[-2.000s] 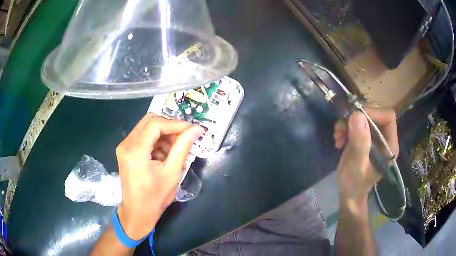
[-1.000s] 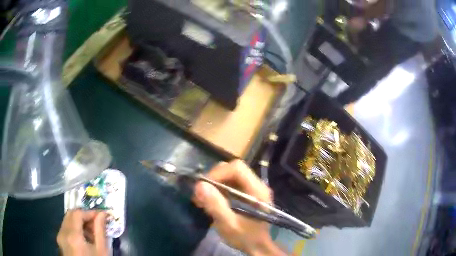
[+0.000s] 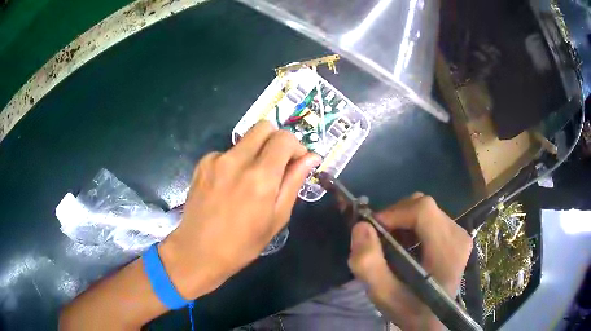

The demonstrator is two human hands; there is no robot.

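Observation:
The white socket housing (image 3: pixel 358 116) lies open on the dark green bench, with a green circuit board (image 3: pixel 330 101) and thin coloured wires inside. A brass contact strip (image 3: pixel 308 64) sticks out past its upper edge. My left hand (image 3: pixel 243 187), with a blue wrist strap, reaches over the housing's lower left; thumb and fingertips meet inside it, and what they pinch is hidden. My right hand (image 3: pixel 408 252) grips the soldering iron (image 3: pixel 395 249) like a pen. Its tip is at the housing's lower right part, close to my left fingertips; contact cannot be told.
A bundle in clear plastic (image 3: pixel 116 216) lies left of my left hand. The clear fume hood (image 3: pixel 382 45) hangs at the upper right. Behind it stand a black box (image 3: pixel 499 71) and a wooden board (image 3: pixel 496 155). Brass strips (image 3: pixel 505 258) fill a bin at right. A pale rail (image 3: pixel 58 71) edges the bench.
The view has swung back from the bin to the bench. The iron has moved from beside the housing to its lower right part. The left hand is still at the housing.

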